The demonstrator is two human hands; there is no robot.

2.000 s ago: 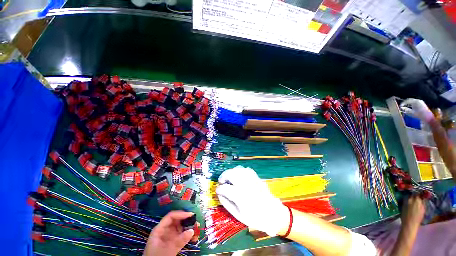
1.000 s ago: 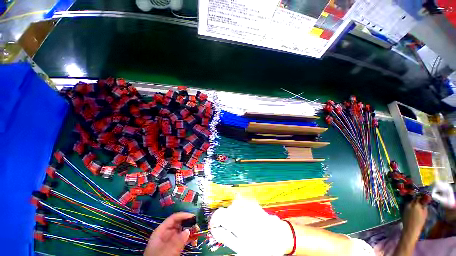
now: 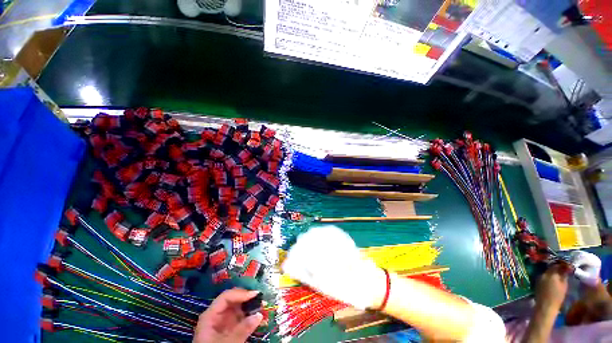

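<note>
My bare left hand point(image 3: 229, 319) holds a small black connector housing point(image 3: 252, 303) between thumb and fingers at the bottom centre. My right hand, in a white glove point(image 3: 329, 262), lies over the left part of the yellow wires point(image 3: 409, 256), palm down. Its fingertips are by the silvery wire ends; whether it grips a wire cannot be told. The red wires point(image 3: 305, 309) lie nearer me, partly under the right forearm. Green wires point(image 3: 342, 231), blue wires point(image 3: 309, 163) and white wires point(image 3: 349, 146) lie beyond.
Loose connector housings point(image 3: 194, 181) are heaped at left. Wired harnesses point(image 3: 127, 288) fan out at lower left, others point(image 3: 476, 201) at right. A blue bin point(image 3: 33, 214) stands at left. Cardboard dividers point(image 3: 382, 175) separate wires. Another person's hands point(image 3: 553, 285) work near a compartment tray point(image 3: 564, 201).
My gloved right hand has moved from beside my left hand, over the red wires, back up to the yellow wires. My left hand still holds the housing. The other person's gloved hand has left the tray.
</note>
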